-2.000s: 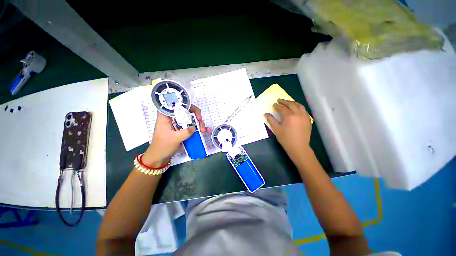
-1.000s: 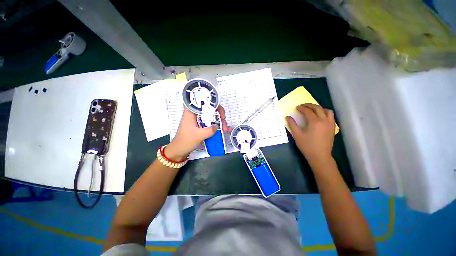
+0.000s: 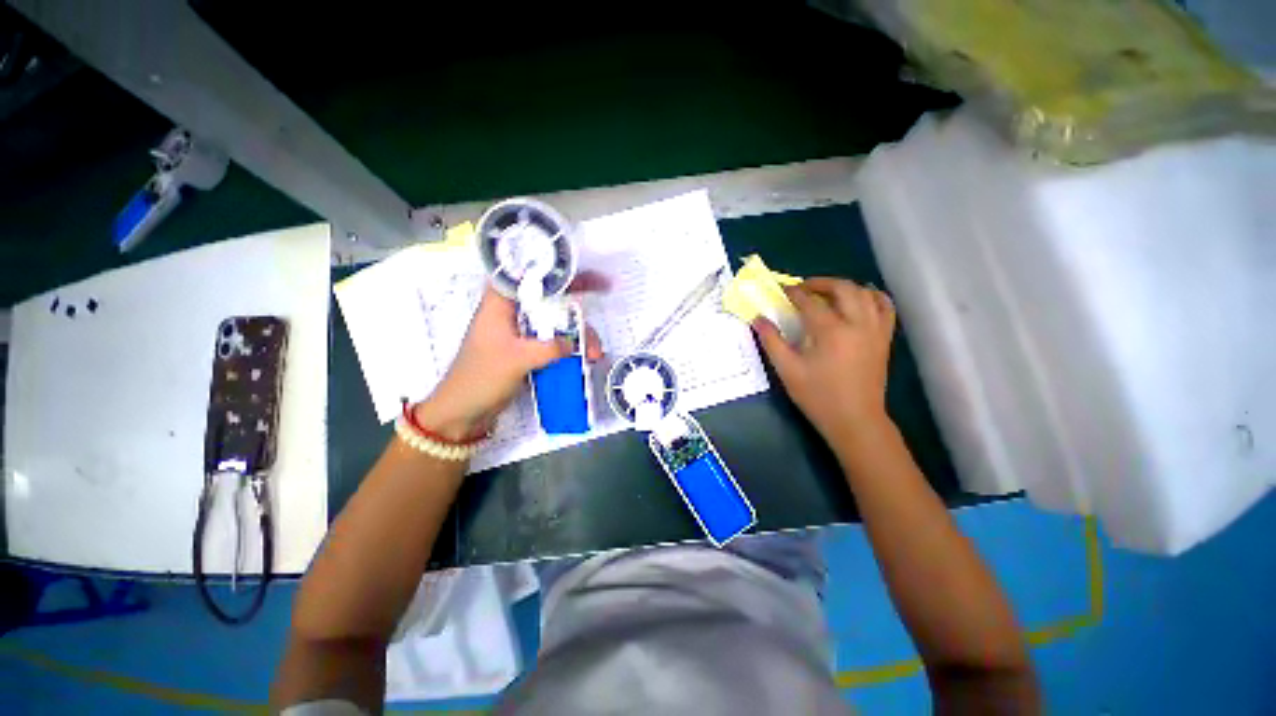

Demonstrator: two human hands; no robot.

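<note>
My left hand (image 3: 493,361) holds a handheld fan unit (image 3: 563,396) by its open handle, ringed head up, over the record sheets (image 3: 644,266). The handle shows a bright blue battery cell. A second fan unit (image 3: 710,490) lies on the dark green bench and the papers' lower edge, its circuit board showing above the blue cell. My right hand (image 3: 840,343) grips the yellow sheet (image 3: 763,292) between thumb and fingers at the right of the papers; the sheet looks bent. Its far side is partly hidden by the hand.
A pen (image 3: 680,309) lies on the sheets. A white board (image 3: 112,420) at left bears a patterned smartphone (image 3: 246,378) and small black parts. Another fan (image 3: 157,196) lies on the belt. White foam (image 3: 1092,322) and a bagged yellow slab (image 3: 1106,70) stand at right. A pale post (image 3: 245,119) rises at left.
My right hand, earlier resting on the flat yellow sheet, now grips it, bent and nearer the papers. The fan head in my left hand has turned somewhat. The second fan stays lying. The view has shifted.
</note>
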